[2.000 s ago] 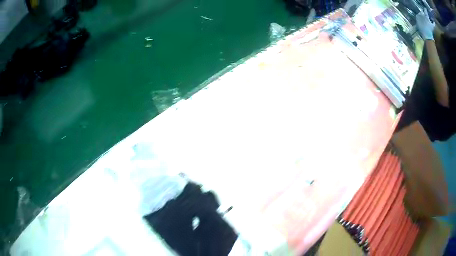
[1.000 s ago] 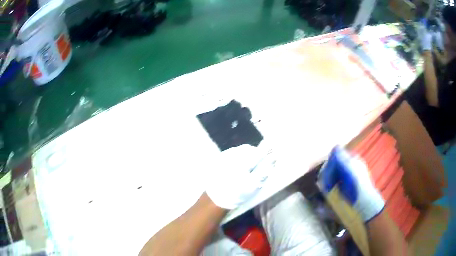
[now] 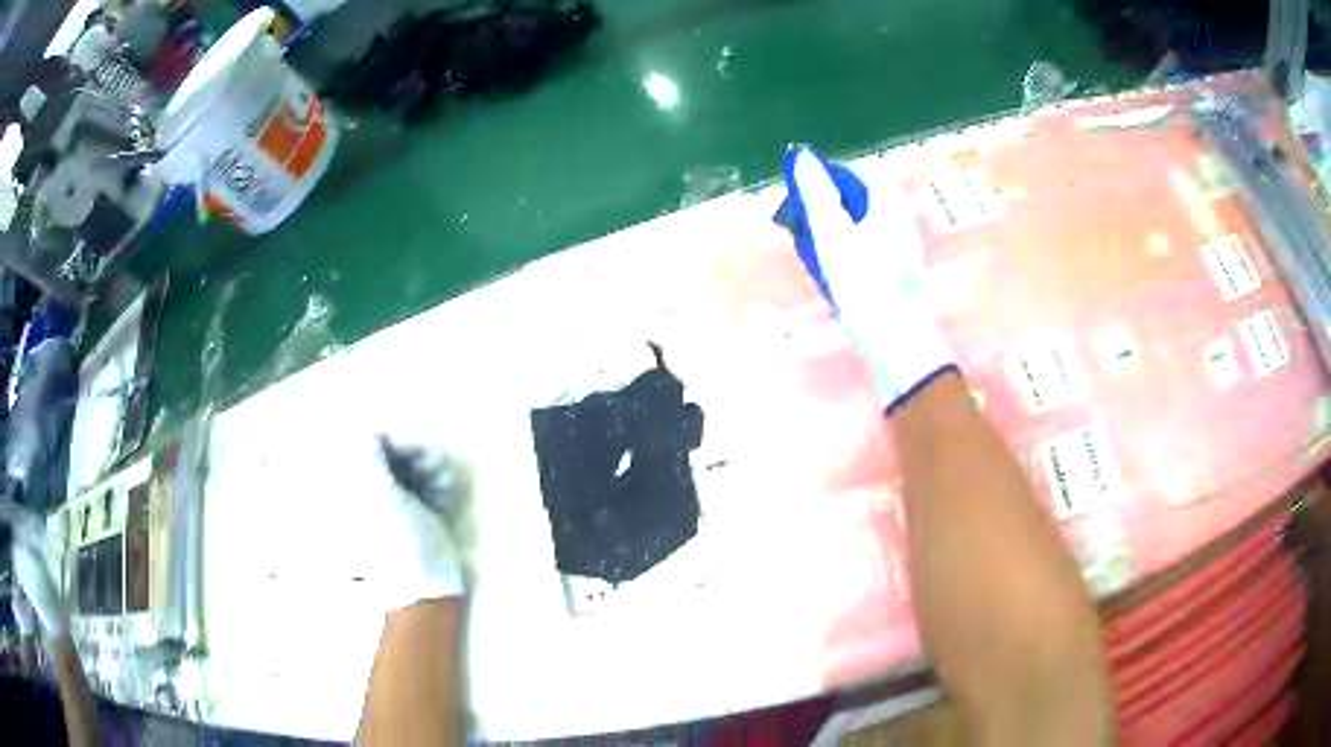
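Observation:
The black ragged-edged pad (image 3: 599, 496) lies flat on the white sheet (image 3: 307, 555), between my two hands, with a small pale spot in it. My left hand (image 3: 429, 511), in a pale glove, is over the white sheet left of the pad. It is blurred and dark at the fingertips. My right hand (image 3: 861, 270), in a white glove with blue palm and fingers, reaches to the bench's far edge, right of the pad. Its fingers are bunched. I cannot tell whether either hand holds anything. Neither hand touches the pad.
The pink sheet (image 3: 1168, 453) with white labels covers the bench's right side. Red rods (image 3: 1212, 657) lie below its near edge. Beyond the bench is the green table (image 3: 584, 175) with a white bucket (image 3: 263, 139) and dark heaps. Another person's arm (image 3: 66, 686) shows at far left.
The view has swung right and the pad sits lower. My right hand has moved from beside the red rods to the far bench edge. My left hand has moved off the pad's near edge, leftward.

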